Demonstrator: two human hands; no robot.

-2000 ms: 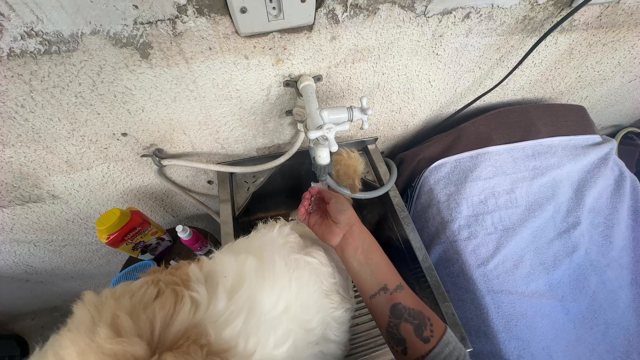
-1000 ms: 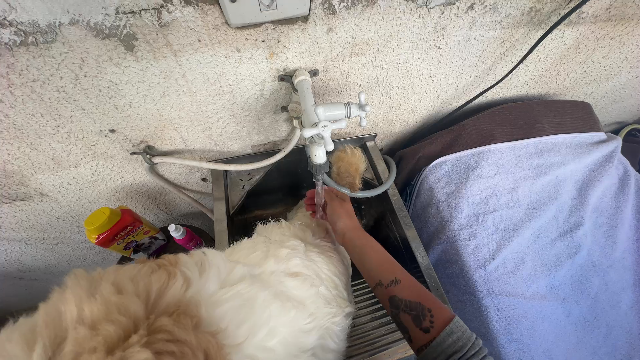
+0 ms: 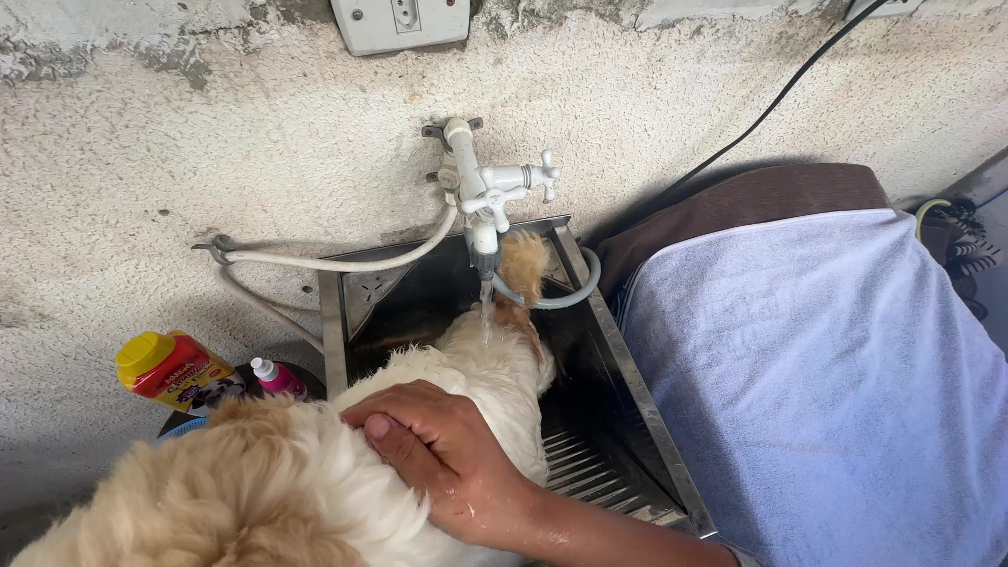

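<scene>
A cream and tan long-haired dog stands in a metal wash tub, its rear toward the wall and its tan tail raised. Water runs from the white plastic tap onto the fur near its tail. My right hand is wet and rests on the dog's back, fingers curved over the white fur, fingertips partly hidden. My left hand is out of view. A grey hose loops beside the tap outlet.
At left stand a red bottle with a yellow cap and a small pink bottle. A lilac towel covers a brown-edged surface at right. A white hose hangs along the rough wall, and a black cable crosses it.
My right hand has moved from the water under the tap down onto the dog's back. Water now falls straight onto the dog's rear.
</scene>
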